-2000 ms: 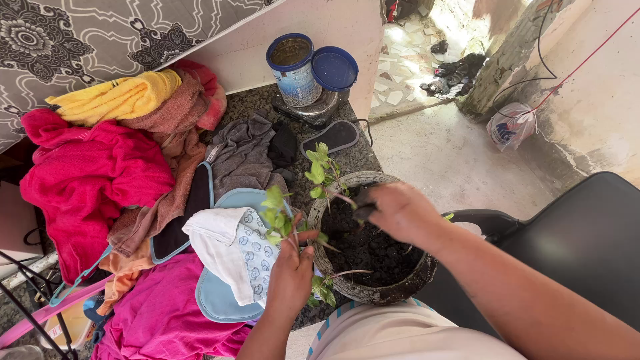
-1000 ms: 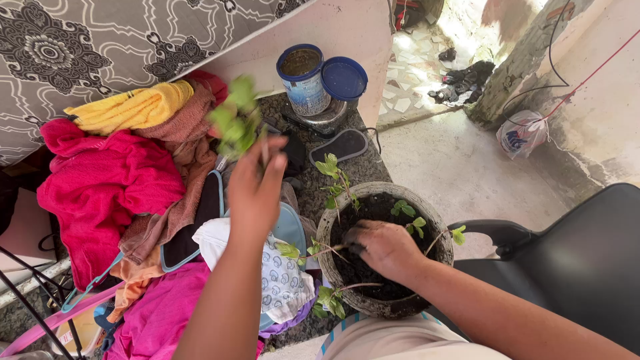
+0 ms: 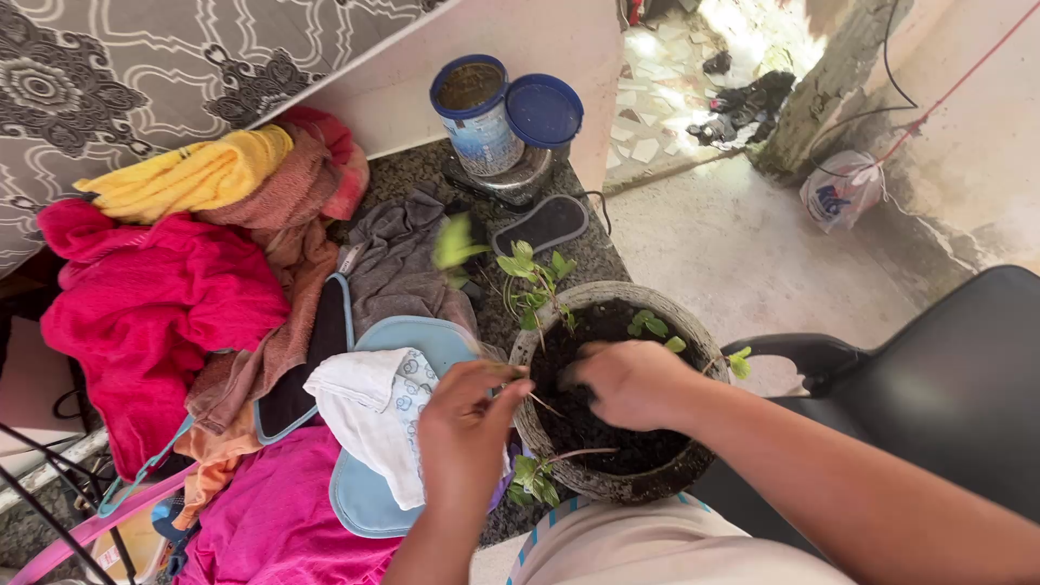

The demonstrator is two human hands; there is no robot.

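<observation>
A round, weathered plant pot [image 3: 536,414] holds dark soil [image 3: 650,447], with leafy green cuttings [image 3: 536,280] leaning over its rim on several sides. My left hand [image 3: 471,414] is at the pot's left edge, thumb and fingers pinched on a thin plant stem whose end points over the soil; a blurred green leaf [image 3: 457,242] shows above that hand. My right hand [image 3: 634,382] is in the pot, its blurred fingertips down at the soil; whether they hold anything is hidden.
Left of the pot lie a white cloth [image 3: 366,390], a light blue pad [image 3: 366,496] and piled towels [image 3: 171,301]. Behind stand an open tin [image 3: 483,138] and its blue lid [image 3: 544,111] on the granite top [image 3: 589,244]. A black chair [image 3: 934,406] is at right.
My left hand has come down from over the cloths to the pot's rim with the cutting. My right hand stays in the pot at the soil.
</observation>
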